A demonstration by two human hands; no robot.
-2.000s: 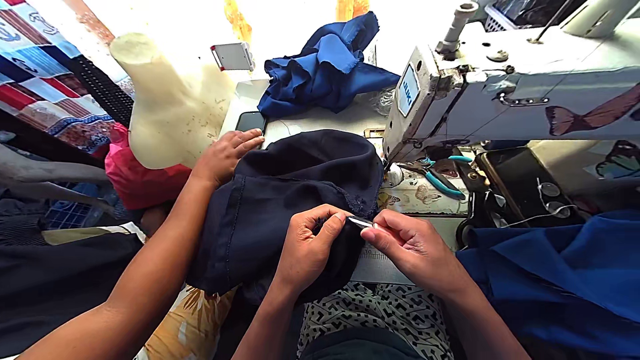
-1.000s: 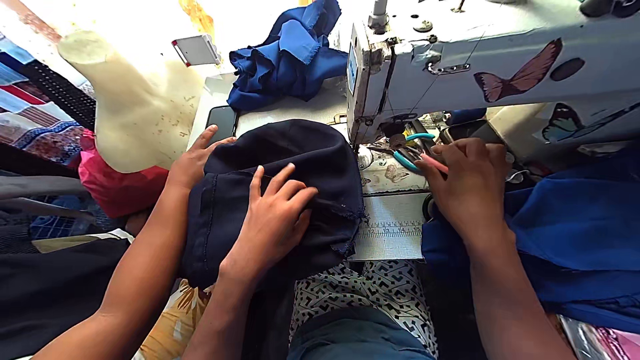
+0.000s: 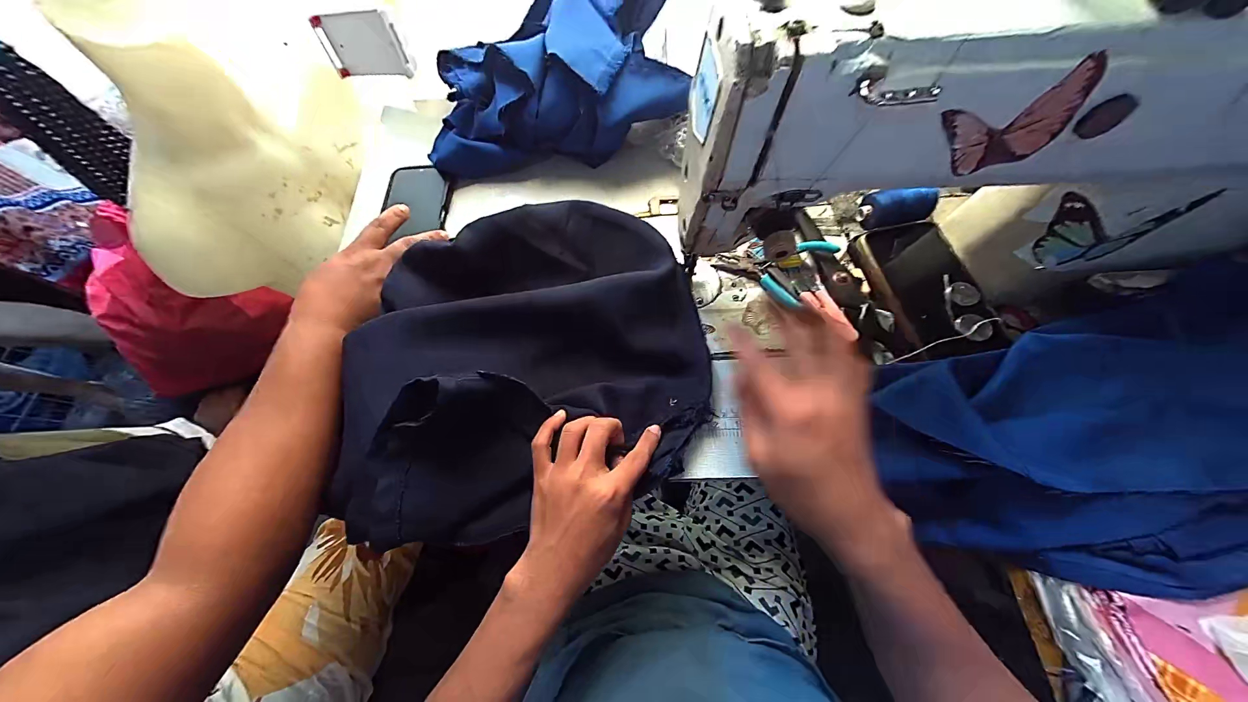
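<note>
A dark navy cloth piece with folded layers and a frayed right edge lies left of the sewing machine's needle area. My left hand rests on its lower right part, fingers spread and slightly bent. My right hand, blurred, is over the metal plate right of the cloth, its fingers apart and no held thing visible. Just beyond it lie turquoise-handled pliers or cutters. Another person's hand lies at the cloth's left edge, beside a dark phone.
Crumpled blue cloth lies behind the navy piece. More blue cloth spreads at the right. A dark open container and a blue thread spool are under the machine arm. A pale dress form stands at the left.
A slim tool was between my hands two seconds ago, and my right hand then reached the pliers' area. It has since moved back toward the cloth. My left hand has shifted to the cloth's lower right.
</note>
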